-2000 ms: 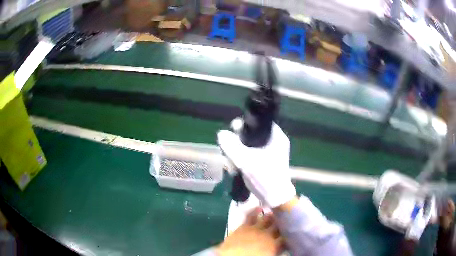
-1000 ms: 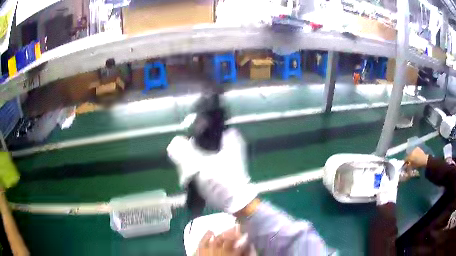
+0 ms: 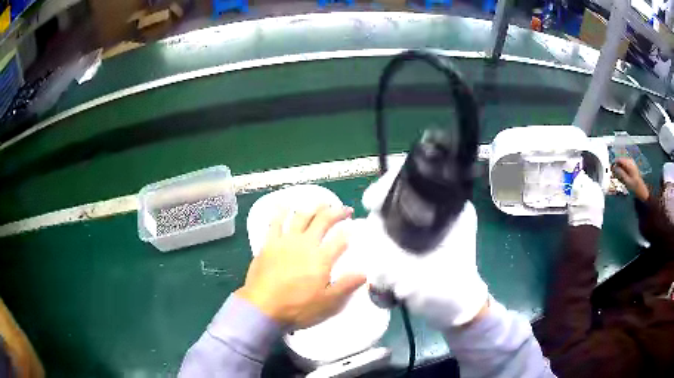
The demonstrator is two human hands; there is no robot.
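A white rounded appliance housing (image 3: 344, 325) lies on the green bench in front of me. My left hand (image 3: 299, 269), bare, rests on top of it with the fingers spread. My right hand (image 3: 429, 258), in a white glove, is closed around the black electric screwdriver (image 3: 429, 192), just right of the housing. The driver's cord loops above it. The glove and housing hide most of the driver's lower end, so I cannot tell whether its bit touches the housing. A clear bin (image 3: 188, 233) with tiny silvery screws (image 3: 193, 212) stands to the left.
A green conveyor (image 3: 295, 111) with pale rails runs beyond the bench. At the right, another person's gloved hand (image 3: 586, 201) works at an open white housing (image 3: 506, 179). A grey post (image 3: 602, 74) stands behind it. Cartons and blue stools are at the back.
The view has tilted down and shifted, so more of the housing shows. My right hand still holds the driver, now right of the housing. My left hand lies flatter across the housing.
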